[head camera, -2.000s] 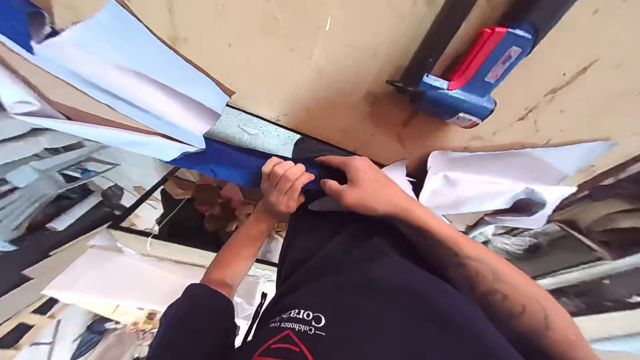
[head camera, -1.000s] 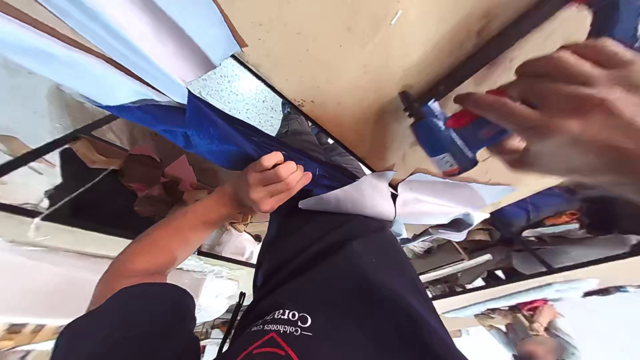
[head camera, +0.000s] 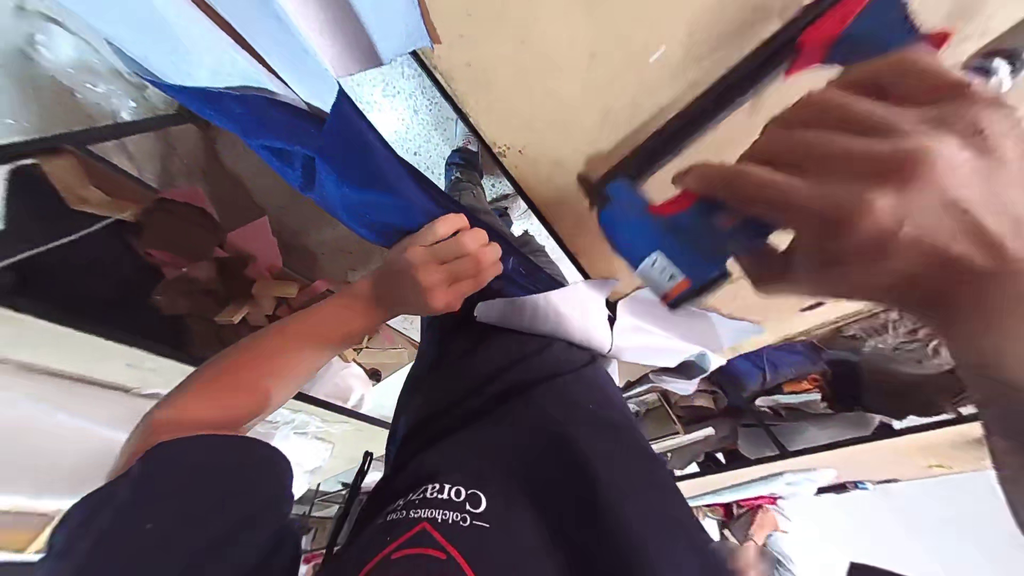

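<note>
My left hand [head camera: 444, 268] is closed on the edge of a blue cloth [head camera: 364, 184], close to my body at the table's edge. The cloth stretches from upper left to lower right, past white sheet material [head camera: 552, 316]. Over the tabletop at the right, my right hand [head camera: 864, 176] is blurred and wrapped around the handle of a blue and red tool [head camera: 672, 240] that looks like a staple gun. Its long black bar [head camera: 704, 104] runs toward the top right. The hand hides part of the handle.
The wooden tabletop [head camera: 528, 88] has a dark edge. Pale sheets [head camera: 320, 40] hang at upper left. Scraps and foam pieces [head camera: 256, 248] lie below left. A shelf [head camera: 880, 448] holds bundled materials at lower right. Another person's leg [head camera: 468, 180] shows beyond the table edge.
My right hand has left the cloth beside my left hand and taken hold of the blue and red tool, which has shifted left over the tabletop. My left hand still grips the cloth.
</note>
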